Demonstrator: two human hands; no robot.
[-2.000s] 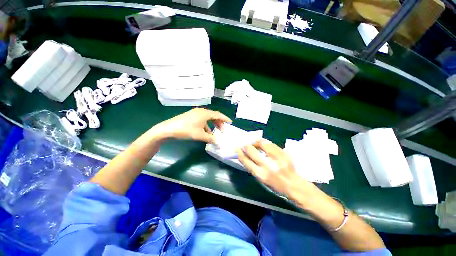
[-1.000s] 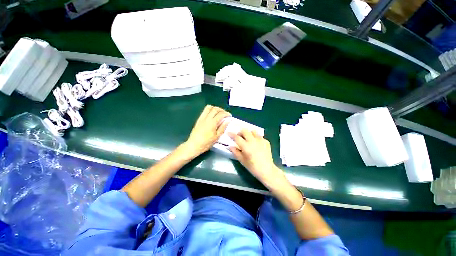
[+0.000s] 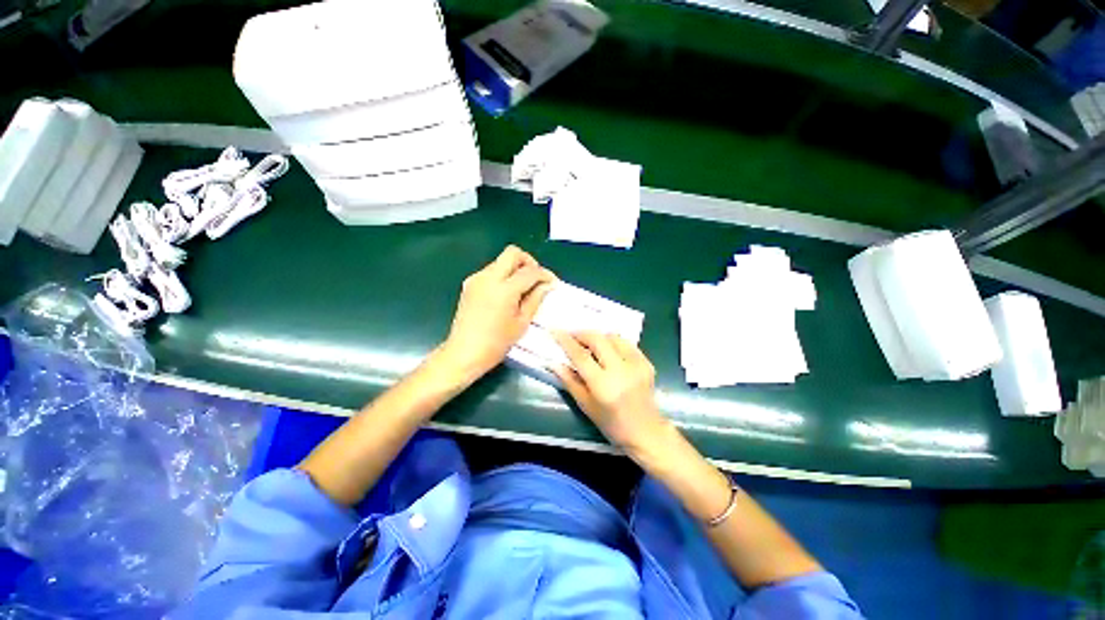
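A small white box (image 3: 610, 317) lies on the dark green bench in front of me, with a white card insert in it. My left hand (image 3: 499, 313) is at the box's left end, its fingertips pressed on the insert and rim. My right hand (image 3: 606, 378) lies over the near right part, its fingertips on the insert. The hands hide much of the box. Two piles of flat white card inserts lie beyond it, a small one (image 3: 595, 202) at the centre and a larger one (image 3: 742, 329) to the right.
A tall stack of white boxes (image 3: 376, 115) stands behind left. Bundled white cables (image 3: 152, 248) and more boxes (image 3: 61, 176) are at the left. Clear bags (image 3: 109, 448) lie lower left. White boxes (image 3: 933, 303) stand at the right. A retail box (image 3: 533, 51) lies on the belt.
The insert, raised between my hands two seconds ago, now sits lower in the box. My left hand has moved onto the box's left end. The retail box has moved left along the belt.
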